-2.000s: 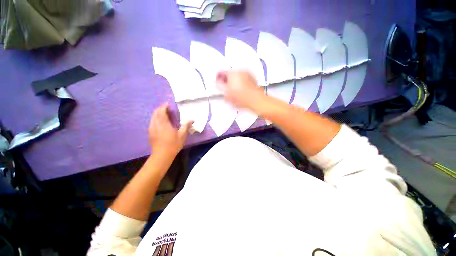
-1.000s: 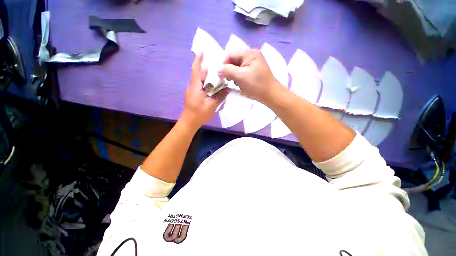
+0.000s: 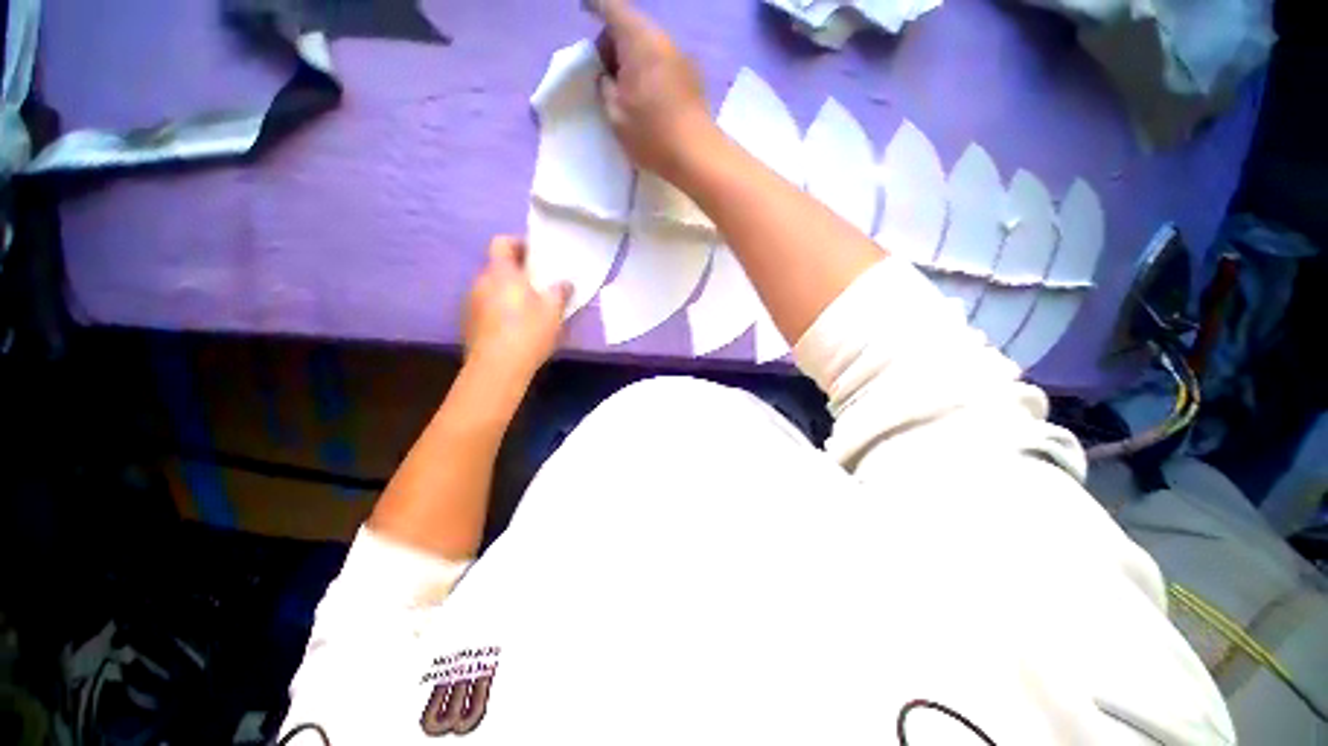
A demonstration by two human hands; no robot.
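Several white curved panels (image 3: 913,197) lie in an overlapping row on the purple table, each with a raised seam across its middle. The leftmost panel (image 3: 580,168) lies over the left end of the row, its upper end bent up. My left hand (image 3: 513,303) holds the lower end of this panel at the table's front edge. My right hand (image 3: 651,91) is at its upper end, with the fingertips near the top edge of the picture; its grip is partly hidden.
The purple table (image 3: 393,219) bears a dark and pale strip (image 3: 190,139) at the left. More white panels (image 3: 852,15) lie at the back. Grey cloth (image 3: 1165,51) is at the back right. A steam iron (image 3: 1158,284) stands at the right edge, with its hose.
The leftmost panel, bunched up in my left hand a second ago, is now spread on the row's left end. My right hand has moved up and away from my left hand. The view has shifted.
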